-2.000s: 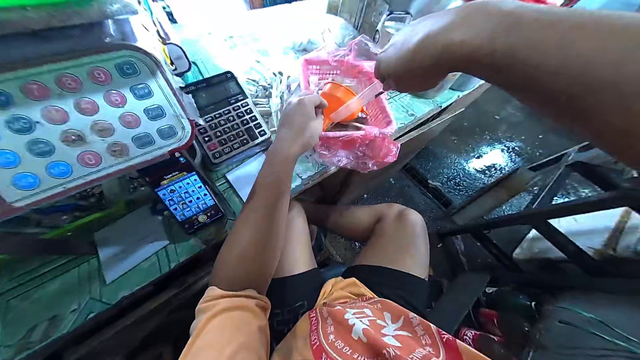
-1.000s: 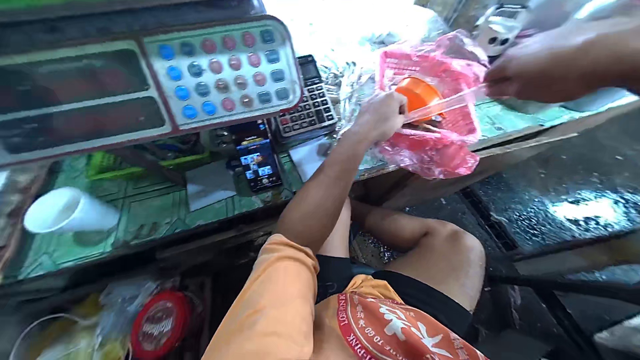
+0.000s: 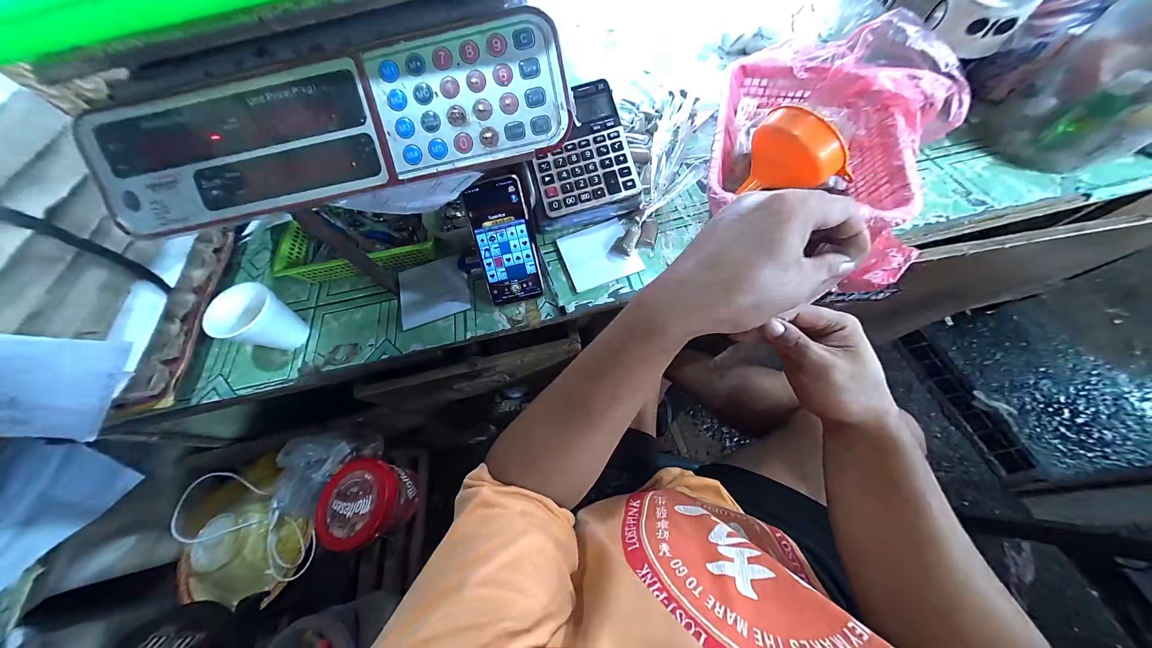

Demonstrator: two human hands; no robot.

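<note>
My left hand [image 3: 765, 256] is bent over the near edge of a pink plastic basket [image 3: 877, 175], its fingers curled. Just below it, my right hand [image 3: 832, 360] has thumb and forefinger pinched together, close to the left fingers. Something small and thin may be between the hands, but it is too small to tell. An orange plastic funnel [image 3: 796, 148] lies in the basket, which is lined with a pink plastic bag [image 3: 936, 76]. Left of the basket lie several slim clear plastic packets [image 3: 666, 153] with brownish contents at their ends.
A digital scale [image 3: 463, 99] stands at the back left, beside a calculator [image 3: 589, 171]. A lit smartphone [image 3: 504, 243] leans below it. A white foam cup [image 3: 256, 315] lies tipped near the edge of the green table [image 3: 351, 315]. A red-lidded jar [image 3: 355, 504] sits beneath.
My right hand has come from the upper right, beyond the basket, down to beside my left hand. The clear strip that was stretched between the hands no longer shows. The view has shifted left.
</note>
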